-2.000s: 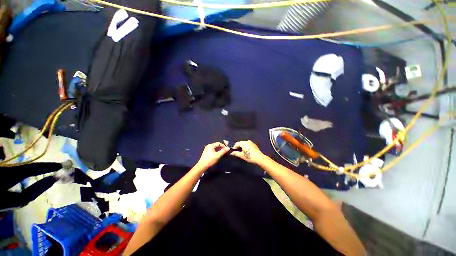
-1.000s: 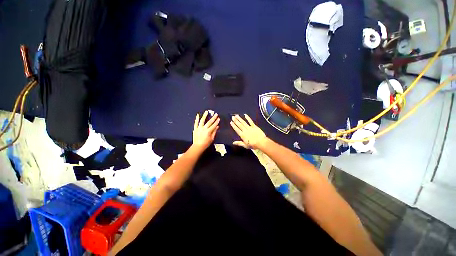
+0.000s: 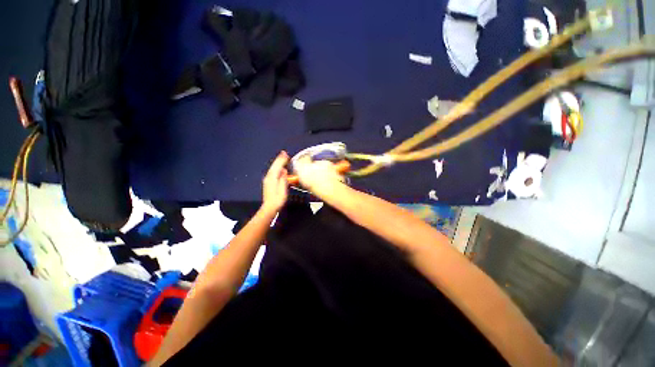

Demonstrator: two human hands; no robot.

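The steam iron [image 3: 324, 152] is near the front edge of the navy padded table [image 3: 388, 93]. My right hand [image 3: 316, 174] is closed on its handle. My left hand [image 3: 276, 183] is just left of the iron's front, at the table edge. What lies under the iron and at my left fingertips is hidden. A neat dark stack of pieces [image 3: 329, 115] lies beyond the iron. A loose heap of black pieces [image 3: 257, 56] lies farther back to the left.
A black padded buck [image 3: 93, 122] stands at left. Pale curved pieces [image 3: 461, 43] lie back right, and a pale scrap [image 3: 444, 107] nearer. Yellow hoses [image 3: 460, 136] run from the iron to upper right. Blue [image 3: 111, 297] and red [image 3: 152, 333] baskets are on the floor.
My right hand has taken hold of the iron, which has moved left to the front edge before me. My left hand, flat on the table before, has turned and moved slightly left.
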